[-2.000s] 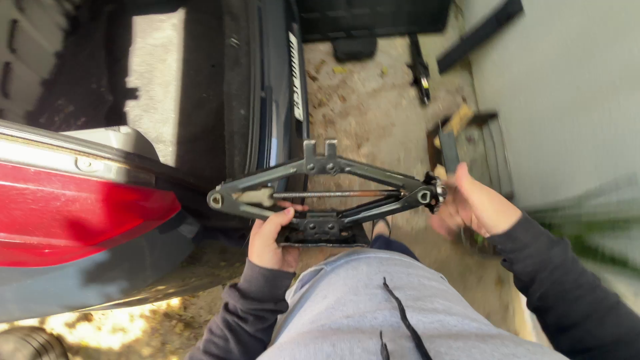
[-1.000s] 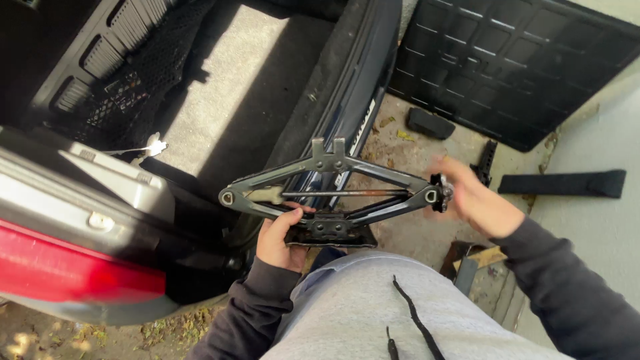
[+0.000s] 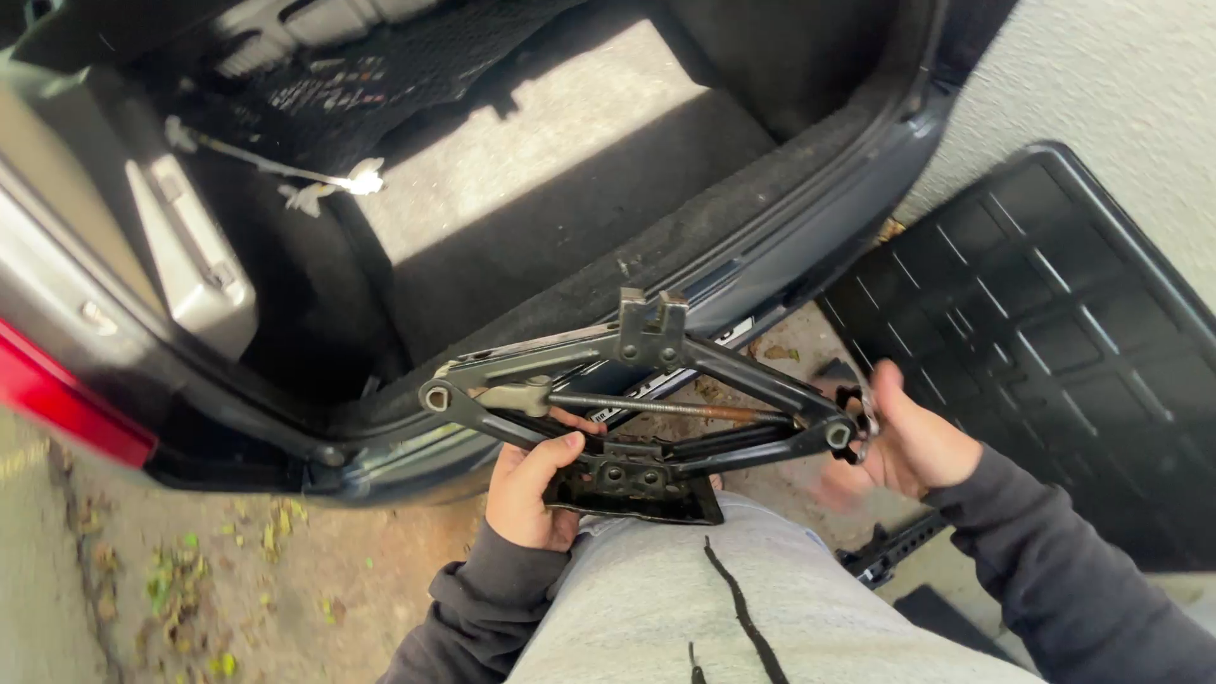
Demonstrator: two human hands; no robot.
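Observation:
A black metal scissor jack [image 3: 750, 380], partly raised into a flat diamond, is held in front of my waist. My left hand [image 3: 537, 489] grips its base plate at the lower middle, thumb on top and a finger showing behind the threaded screw [image 3: 665, 407]. The screw runs across the jack and has a rusty stretch near its right end. My right hand [image 3: 902, 442] is at the round knob [image 3: 863, 418] on the jack's right end; its fingers are blurred and partly hidden. The saddle [image 3: 653, 328] points up, away from my body.
Beyond the jack is a car's open boot [image 3: 579, 209] with a dark sill [image 3: 826, 199] and a red tail light [image 3: 66, 408] at left. A black ribbed panel [image 3: 1026, 342] leans by the pale wall [image 3: 1111, 76]. A black perforated bar [image 3: 898, 546] lies on the ground, near fallen leaves [image 3: 176, 579].
The view has swung toward the boot. The jack stays in my left hand at about the same spread, and my right hand remains at its knob end.

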